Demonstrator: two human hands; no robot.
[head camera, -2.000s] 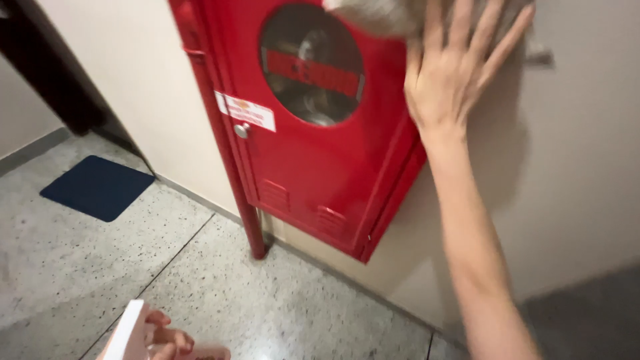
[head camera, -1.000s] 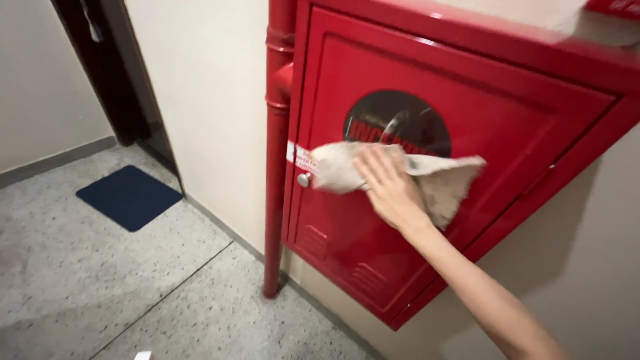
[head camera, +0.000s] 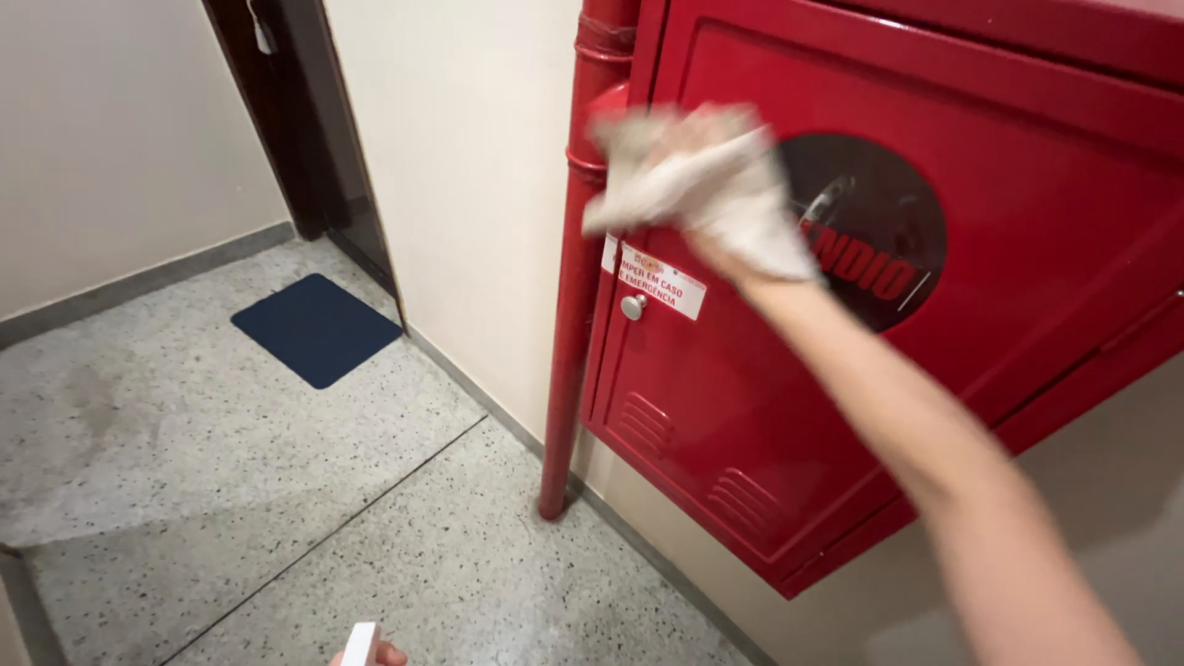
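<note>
A red metal fire hose cabinet (head camera: 832, 398) hangs on the wall, with a round dark window (head camera: 869, 217), a small round knob (head camera: 634, 307) and a white sticker bearing writing (head camera: 671, 285). My right hand (head camera: 698, 134), blurred by motion, holds a whitish cloth (head camera: 731, 199) at the upper left of the cabinet door, left of the window. The cloth wraps partly over the hand and hides part of it. At the bottom edge, my left hand (head camera: 390, 654) shows only some fingertips around a white object (head camera: 361, 645), whose kind I cannot tell.
A red vertical pipe (head camera: 564, 370) runs along the cabinet's left side down near the speckled floor (head camera: 416, 555). A dark blue doormat (head camera: 317, 330) lies before a dark door (head camera: 342, 139) at the back left. The cabinet's lower corner juts out from the wall.
Two seconds ago my right hand was near the cabinet's right side; a second ago it pressed the cloth below the window. Now hand and cloth are farther left and higher on the door.
</note>
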